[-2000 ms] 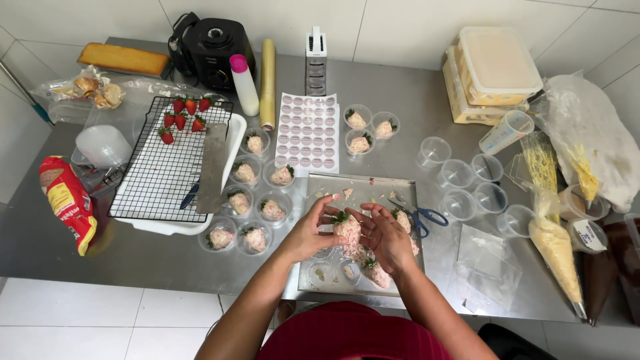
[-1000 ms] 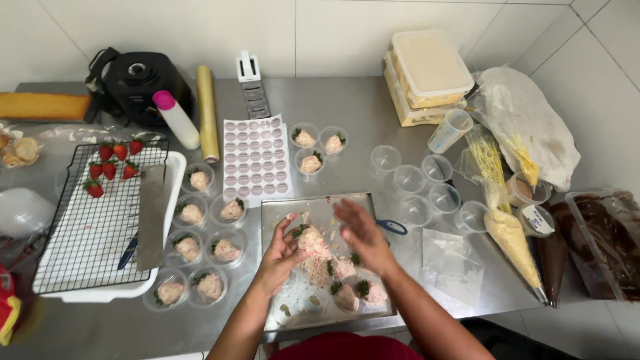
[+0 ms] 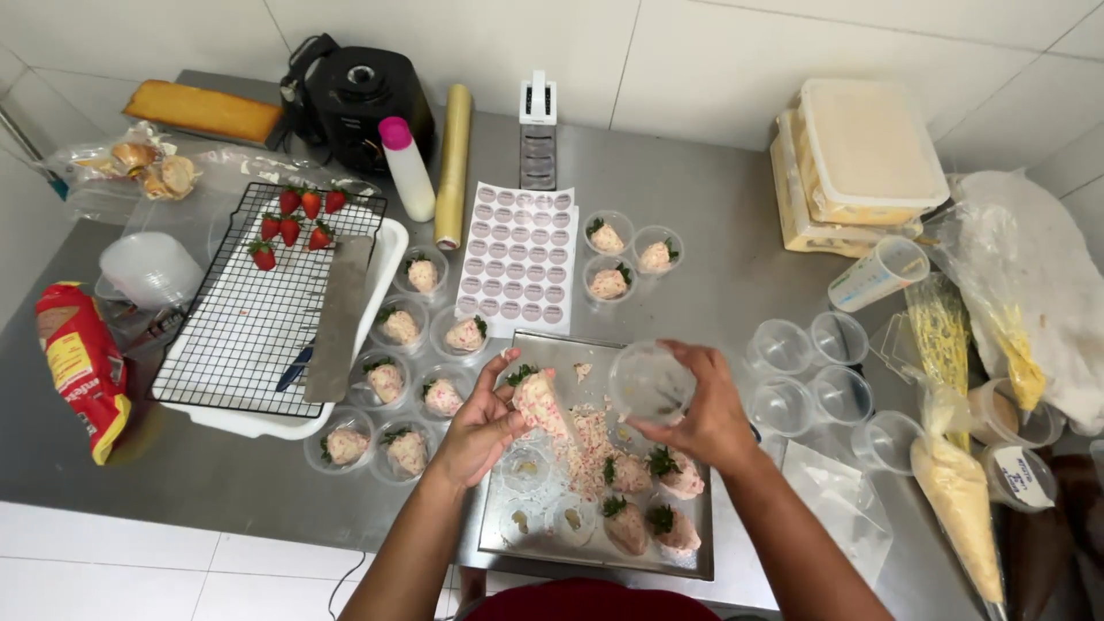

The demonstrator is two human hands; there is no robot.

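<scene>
My left hand grips a strawberry coated in pale pink crumbs, its green leaves up, over the left part of a metal tray. To its right my right hand holds a clear plastic cup by its side, tilted, with nothing seen inside. Beneath them on the tray lie a heap of pink crumbs and several coated strawberries at the right. Clear cups with coated strawberries, such as this one, stand left of the tray; another group stands behind it.
Left: a cooling rack with strawberries and a wide metal blade. Behind: a sticker sheet, a roll of film and a black appliance. Right: empty cups, a filled piping bag and stacked containers.
My right hand was beside the coated strawberry with no cup in it; now it holds a clear cup. My left hand still has a coated strawberry. The view has shifted.
</scene>
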